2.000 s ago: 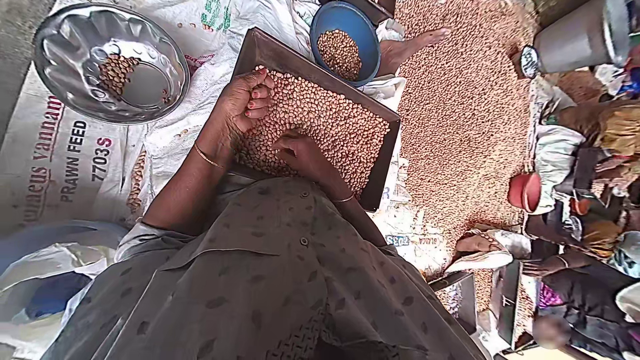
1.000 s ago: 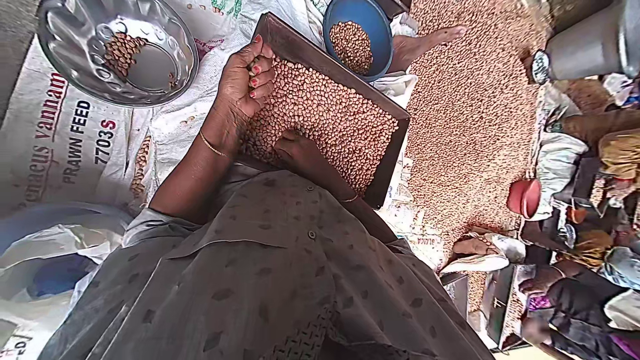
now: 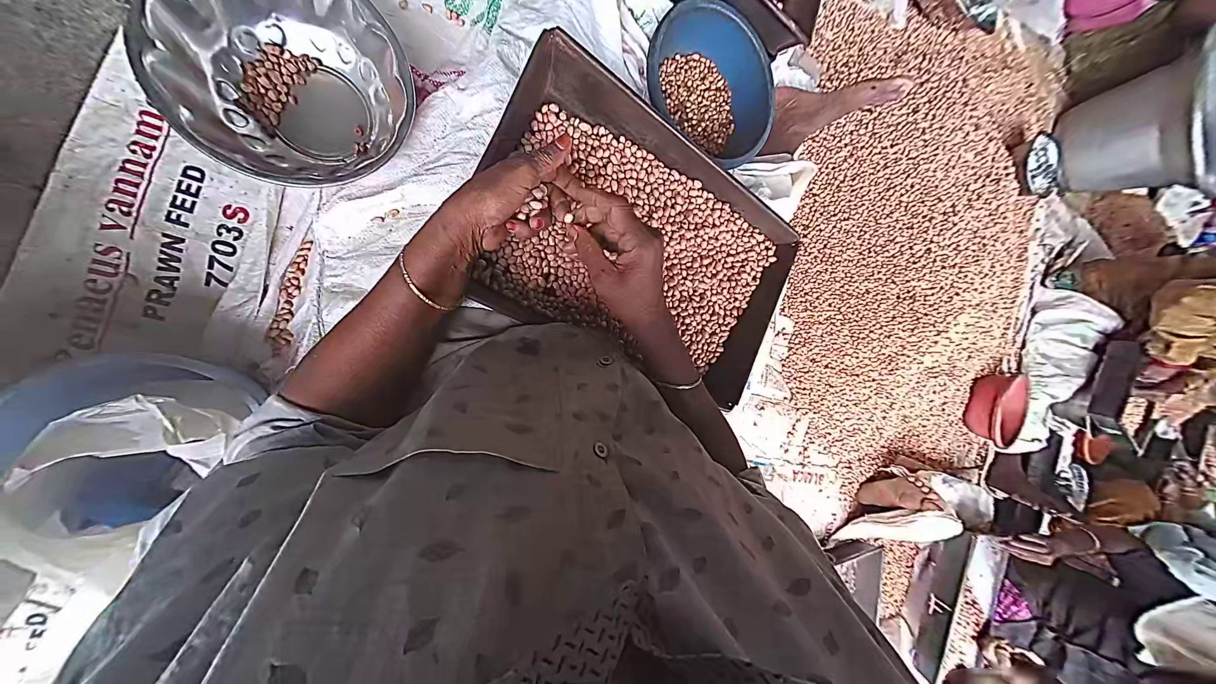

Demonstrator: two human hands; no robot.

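A dark rectangular tray [image 3: 655,95] lies tilted in front of me, spread with shelled peanuts [image 3: 703,247]. Over its left part, my left hand [image 3: 508,204] is cupped around several peanuts, thumb raised. Close against it, my right hand [image 3: 617,242] pinches a pale nut between thumb and fingertip. Beyond the tray's far edge stands a blue bowl [image 3: 760,95] partly filled with nuts. A shiny metal basin [image 3: 389,114] at the upper left holds a small heap of darker nuts.
A large layer of peanuts [image 3: 902,247] covers the ground at right, with a bare foot at its edge. Printed sacks [image 3: 180,218] lie under the basin. A metal pot [image 3: 1121,138], a red bowl [image 3: 993,408] and other people's hands are farther right; a plastic-lined tub [image 3: 123,380] is at left.
My right hand has moved up from the tray's near side to meet my left hand. My left hand, a closed fist earlier, has turned and loosened, showing nuts in it.
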